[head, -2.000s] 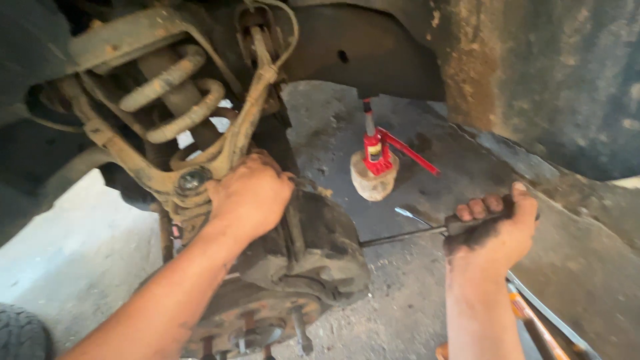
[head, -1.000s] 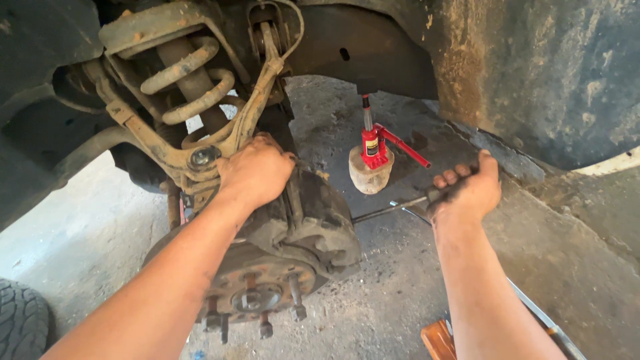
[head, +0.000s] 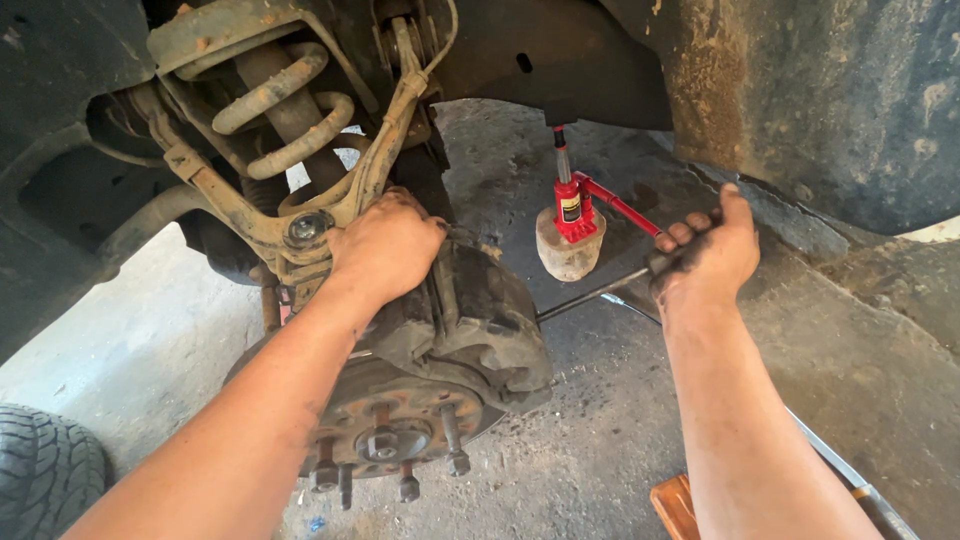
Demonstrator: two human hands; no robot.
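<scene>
My left hand [head: 390, 240] rests at the upper control arm [head: 217, 191], beside its ball joint [head: 307, 227], over the top of the brake caliper [head: 487, 330]; its fingertips are hidden. My right hand [head: 709, 247] is closed around the handle of a tool with a thin metal shaft [head: 592, 294], whose far end goes out of sight behind the caliper. Below the caliper is the wheel hub [head: 394, 431] with several studs, some with lug nuts on them. A coil spring [head: 300, 127] stands above the control arm.
A red bottle jack [head: 574, 206] stands on a rounded block [head: 568, 255] beneath the dark frame rail [head: 555, 60], its handle pointing toward my right hand. A tire [head: 49, 465] lies at the lower left. An orange object [head: 675, 506] and a metal bar [head: 847, 469] are by my right forearm.
The right hand with the tool has moved closer to the jack handle than it was two seconds ago. My left hand remains by the control arm. The view has shifted slightly.
</scene>
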